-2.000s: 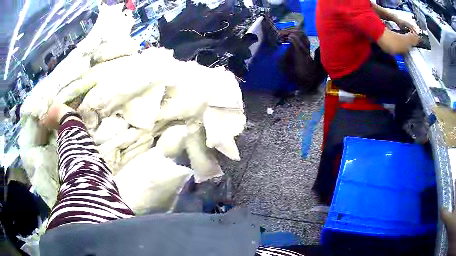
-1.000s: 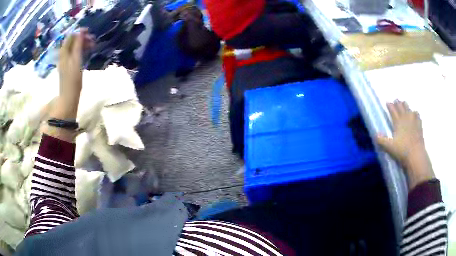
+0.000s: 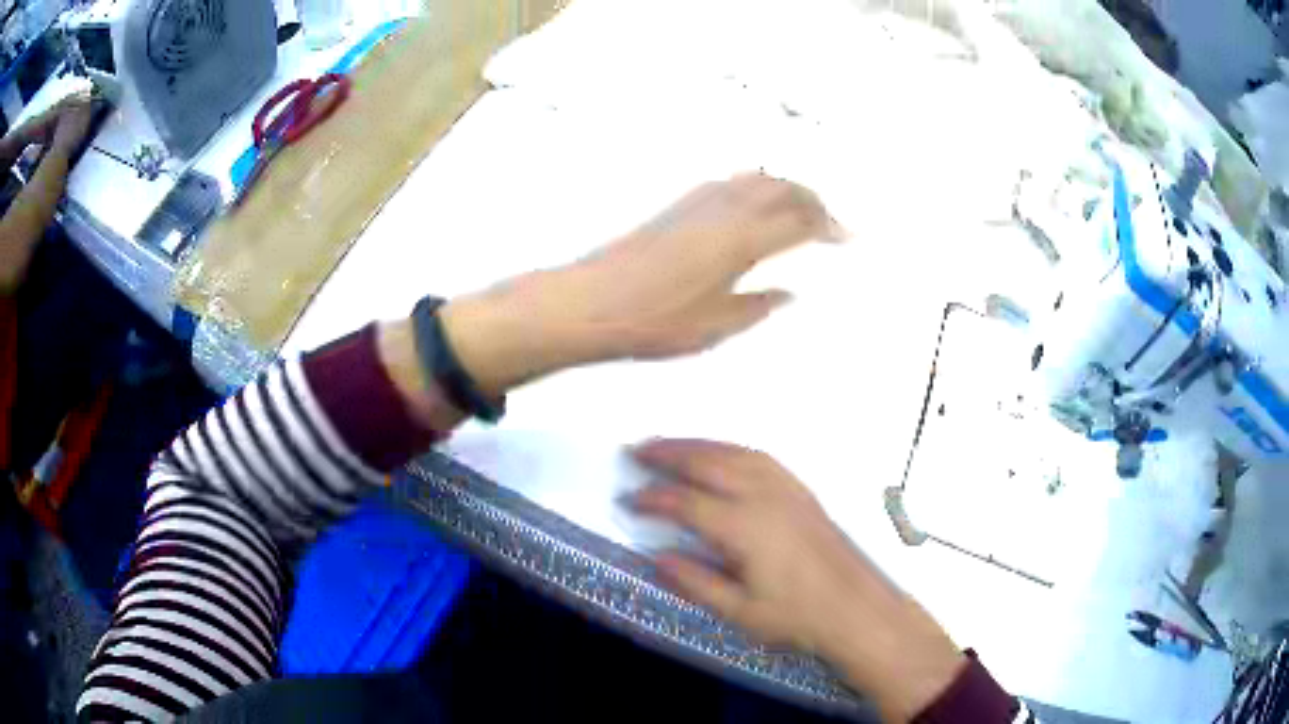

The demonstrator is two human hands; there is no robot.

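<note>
A cream-white garment piece (image 3: 636, 85), badly overexposed, lies on the white machine table; its edges are hard to tell from the table. My left hand (image 3: 707, 262) is above or on the white area at the centre, fingers apart and pointing right; no held thing shows. My right hand (image 3: 756, 545) is blurred near the table's ruler-marked front edge (image 3: 566, 559), fingers bent to the left. A pale patch shows at its fingertips, and I cannot tell whether it is held.
The white sewing machine (image 3: 1180, 283) stands at right, with snips (image 3: 1162, 634) near it. Red-handled scissors (image 3: 300, 111) lie by a tan board (image 3: 361, 156) at upper left. Another person's hand (image 3: 60, 130) is at far left. A blue crate (image 3: 375, 587) sits below the table.
The view has swung right from the cream pile and floor to the machine table. My left hand has left the pile's side and is over the table. My right hand is now at the front edge.
</note>
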